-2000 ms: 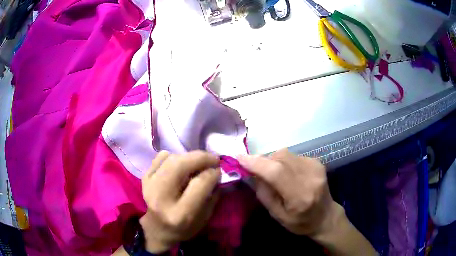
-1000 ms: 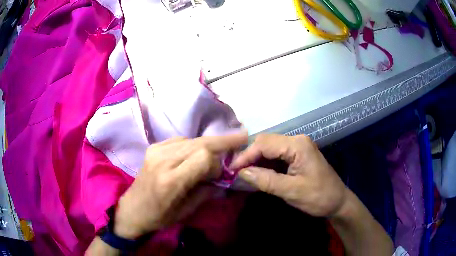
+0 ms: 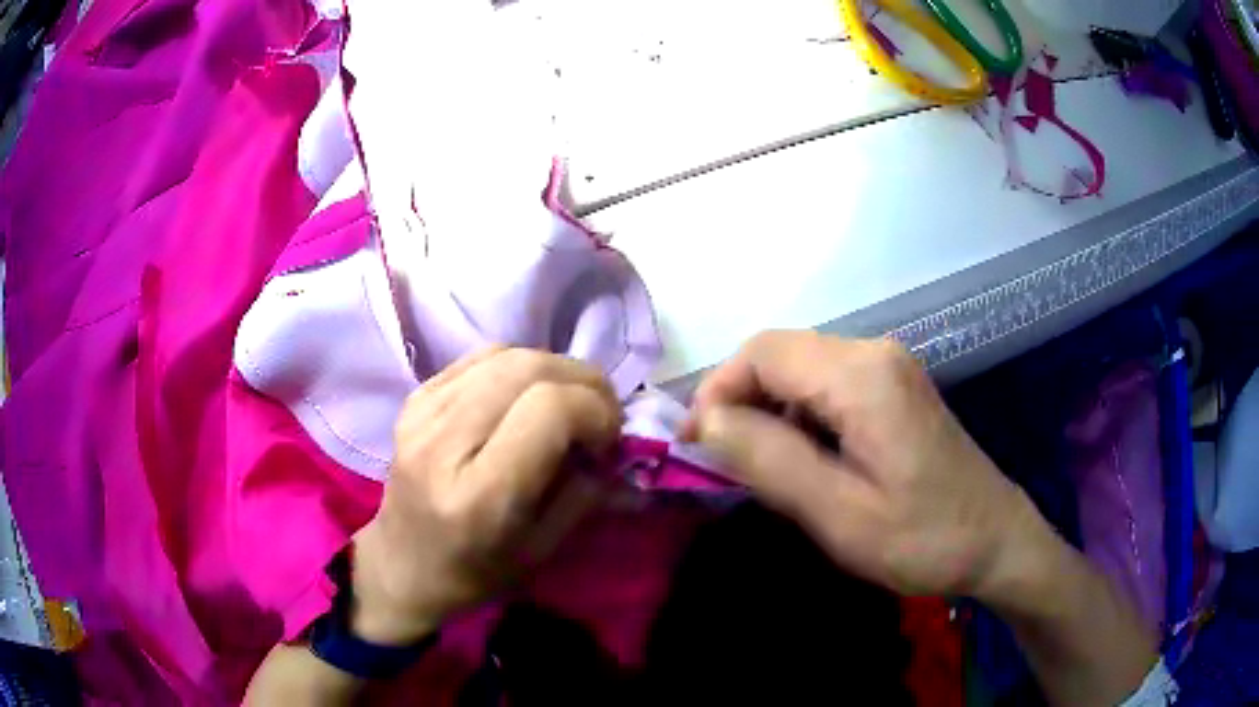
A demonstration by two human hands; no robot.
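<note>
The bright magenta-pink garment body lies heaped at the left. Pale lilac facing pieces with a pink strip and narrow dark-pink edges lie beside it and run down to my hands. My left hand, with a dark band at the wrist, pinches the folded pink and lilac edge at the table's front edge. My right hand pinches the same edge just to the right. The fingertips are partly blurred, and the exact fold between them is hard to see.
Scissors with yellow and green handles lie at the top right. Pink scraps and a curled strip lie beside them. A ruled band runs along the curved front edge. Dark blue and mauve cloth hangs below at the right.
The view has shifted, so the machine parts at the top are out of the picture. My hands have moved a little apart, exposing more of the pink and lilac edge between them.
</note>
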